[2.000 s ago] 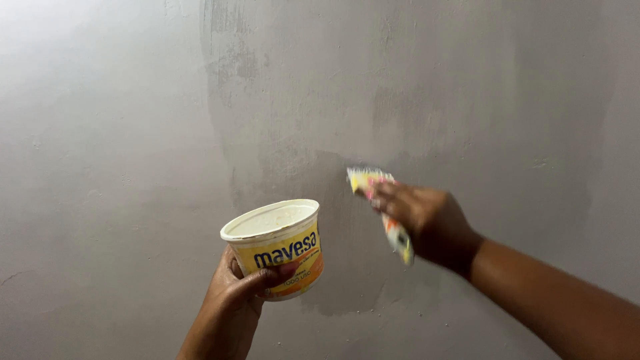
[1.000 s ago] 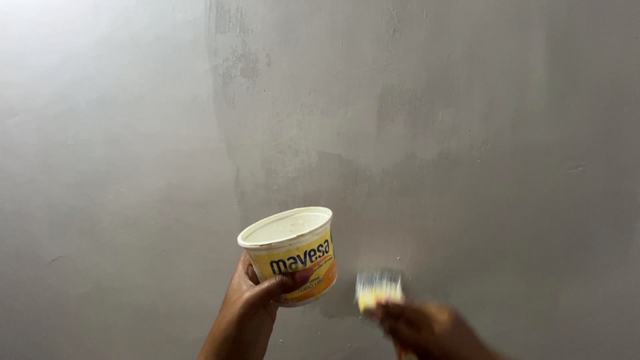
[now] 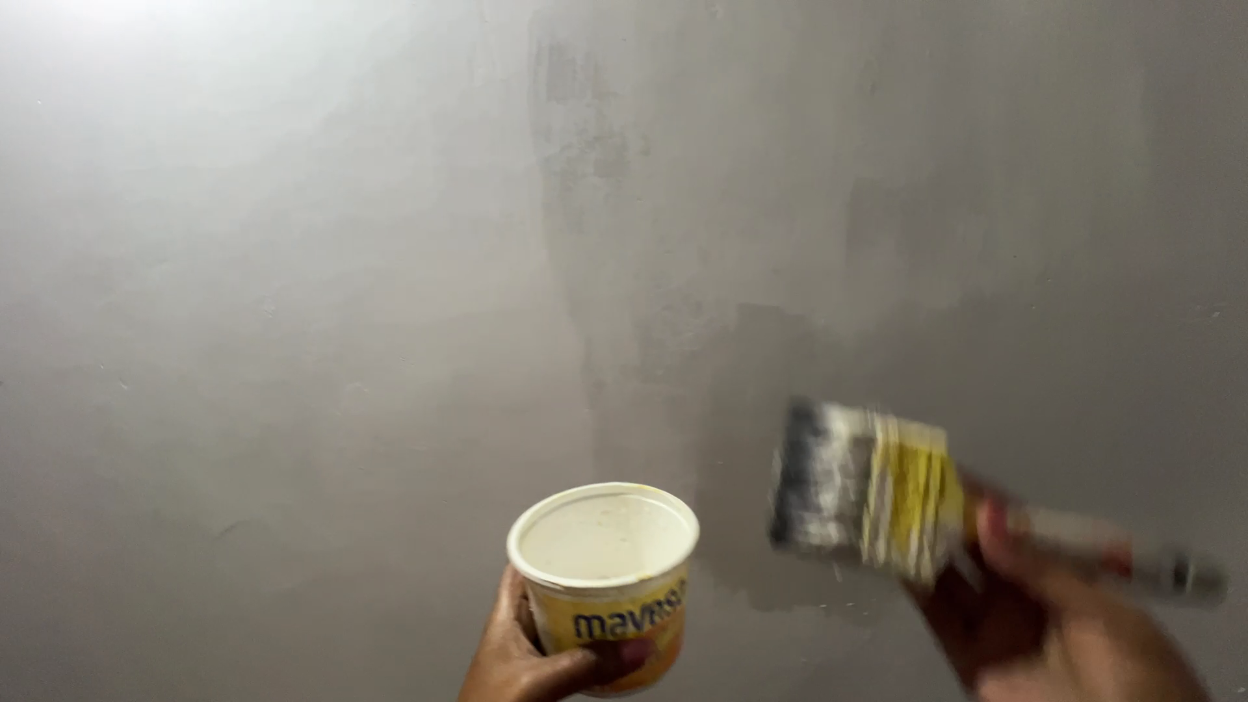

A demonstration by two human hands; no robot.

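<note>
My left hand (image 3: 546,655) grips a yellow plastic Mavesa tub (image 3: 609,609) from its left side at the bottom middle. The tub is upright, its mouth tipped slightly toward me, and pale inside; its bottom contents are hidden. To the right, my right hand (image 3: 1043,614) is closed around the handle of a wide paintbrush (image 3: 863,487), blurred by motion. The bristles point left, dark at the tip and whitish behind, with a yellow band smeared in paint. A gap separates the brush from the tub; whether the bristles touch the wall I cannot tell.
A grey wall (image 3: 292,292) fills the view behind both hands. Darker, damp-looking patches (image 3: 760,468) lie between the tub and the brush and reach up the middle. Small bumps and scratches mark the surface.
My right hand first moved down with the brush along the wall, then right, and the bristles now point left. The left hand holding the tub has moved lower in view.
</note>
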